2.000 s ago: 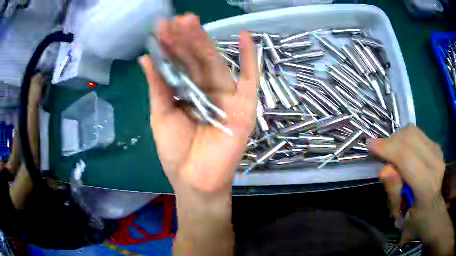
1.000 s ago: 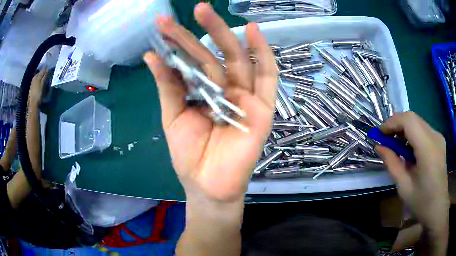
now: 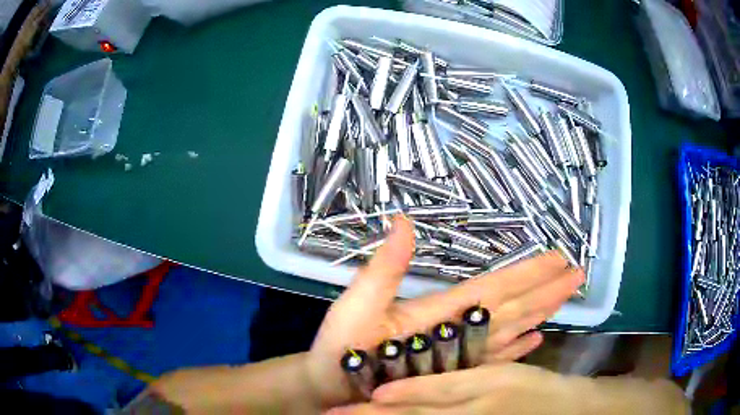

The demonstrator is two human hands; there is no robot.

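Several steel cylindrical assemblies (image 3: 419,354) lie side by side in a row, their black ends with pale centres and tiny yellow-green tips facing me. My left hand (image 3: 357,332) holds them across its open palm, thumb up and fingers stretched right. My right hand (image 3: 519,393) lies flat along their lower side at the bottom edge, partly cut off; whether it grips anything is hidden. The blue-handled tool is not visible. Behind my hands, a white tray (image 3: 280,190) is heaped with loose assemblies.
A blue bin (image 3: 684,243) of metal parts is at right. A clear tub (image 3: 109,109) and small white bits are at left, below a white device box (image 3: 101,24) with a lit switch. A clear packing box (image 3: 552,24) is beyond the tray. Translucent packs (image 3: 677,61) are at back right.
My left hand has moved down from over the tray's left side and turned, now showing the black ends in a row. My right hand has come against them. The view has shifted right.
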